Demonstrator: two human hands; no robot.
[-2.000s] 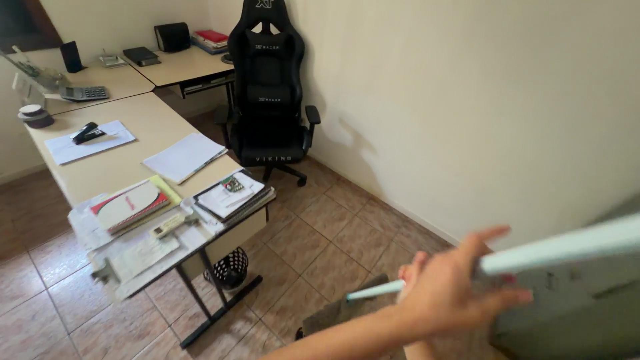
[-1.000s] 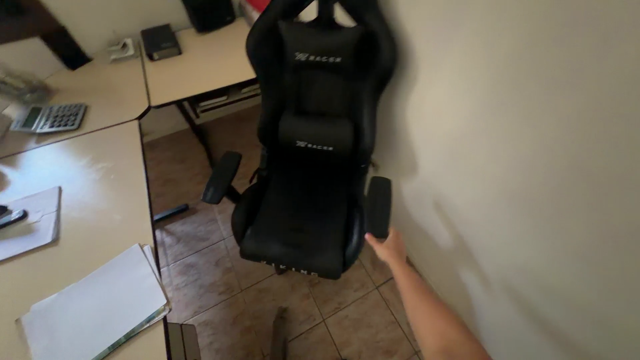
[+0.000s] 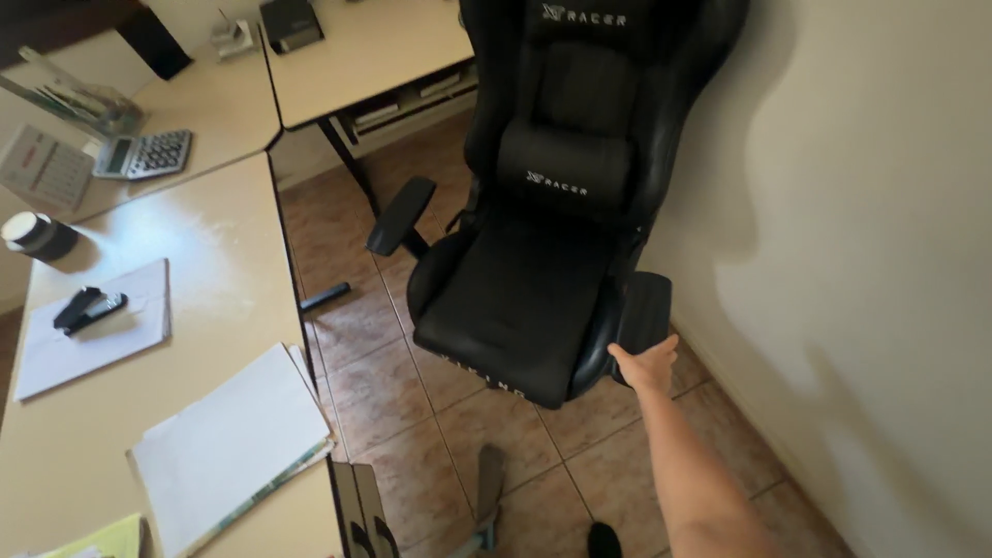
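My right hand [image 3: 647, 366] grips the front end of the padded armrest [image 3: 645, 310] of a black gaming chair [image 3: 515, 298], its thumb on the inner side beside the seat. The chair faces toward me, with its other armrest [image 3: 401, 215] at the left. My left hand is not in view. Below the chair, the flat grey head [image 3: 490, 480] of a long-handled floor tool, perhaps a mop or broom, is low in view; only a short piece of its pale handle shows at the bottom edge.
A desk [image 3: 225, 310] at the left bears papers [image 3: 232, 442], a stapler [image 3: 89, 310], a calculator [image 3: 145, 155] and a dark jar [image 3: 40, 236]. Behind it stands another desk [image 3: 372, 46]. A wall [image 3: 876, 232] runs along the right. A black shoe tip [image 3: 604, 540] shows on the tiled floor.
Two seconds ago a hand was at a pale pole, away from the chair. By one second ago my right hand was at the armrest, where it remains. The view has moved closer to the chair.
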